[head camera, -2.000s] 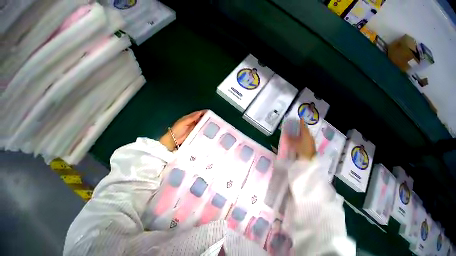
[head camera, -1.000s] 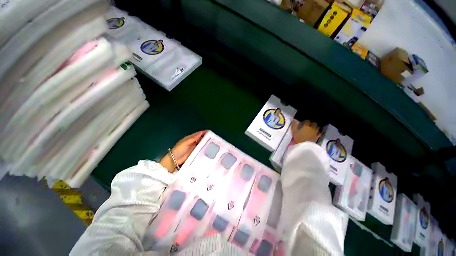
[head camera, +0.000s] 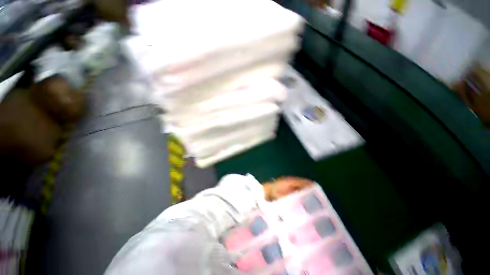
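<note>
The frame is blurred. My left hand (head camera: 288,187) is on the far left corner of the white transport tray (head camera: 344,231), its fingers along the edge. The tray holds several pink devices (head camera: 251,228) with grey windows in two rows; its near part is cut off by the bottom edge. My right hand is not in view. A white retail box (head camera: 430,255) with a round blue-and-yellow picture lies at the lower right, partly cut off.
A tall stack of white trays (head camera: 225,91) stands beyond my left hand. White boxes (head camera: 322,121) lie on the green bench (head camera: 349,185) behind it, below a long green shelf (head camera: 408,75). Grey floor with yellow-black tape and blurred people are at the left.
The view has swung left, so the tray stack and floor show more and most boxes have left the picture. My right hand has gone out of view. My left hand stays at the tray corner.
</note>
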